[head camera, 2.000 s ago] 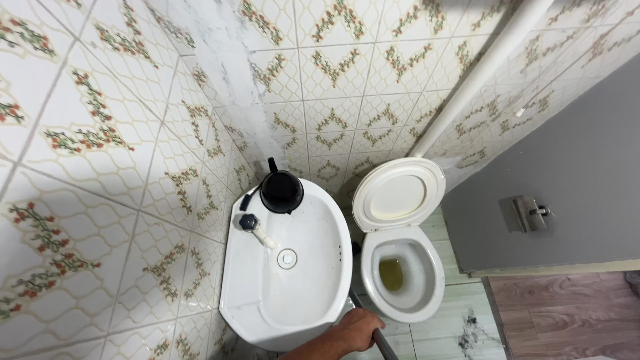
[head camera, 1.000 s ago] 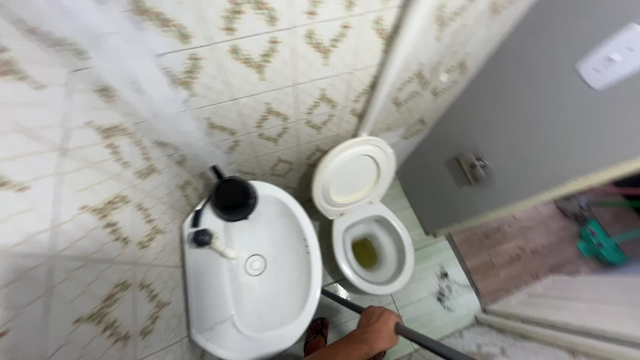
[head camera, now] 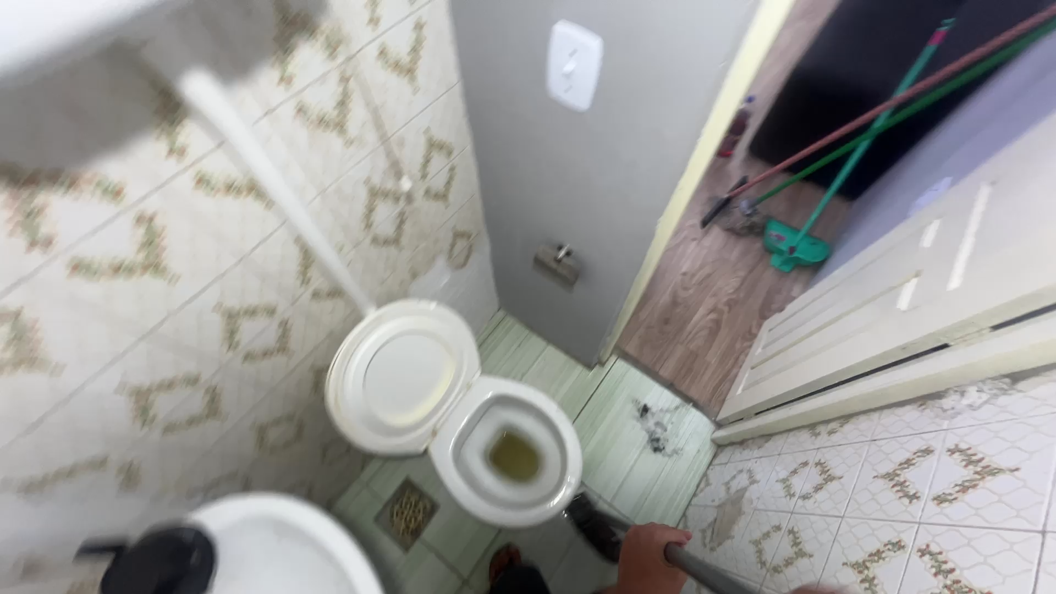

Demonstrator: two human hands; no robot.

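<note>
My left hand (head camera: 650, 558), low in the view, is closed around a grey pole (head camera: 709, 571) that slants down to a dark brush or broom head (head camera: 592, 525) on the tiled floor beside the toilet. At the bottom edge, right of it, a blurred bit of skin (head camera: 817, 589) may be my other hand; its grip is hidden. The white toilet (head camera: 569, 462) stands with its lid (head camera: 408, 377) raised and yellowish liquid (head camera: 515, 456) in the bowl. Grey dust and hair (head camera: 656, 429) lie on the floor near the doorway.
A white sink (head camera: 280, 544) with a black container (head camera: 161, 561) is at lower left. A square floor drain (head camera: 407, 513) lies beside the toilet. Beyond the doorway are a green dustpan (head camera: 794, 246), crossed long handles and a bottle (head camera: 736, 128). A white door (head camera: 899, 289) stands at the right.
The view has swung right, bringing the doorway and door into sight. The hand still grips the pole, whose dark head now shows beside the toilet.
</note>
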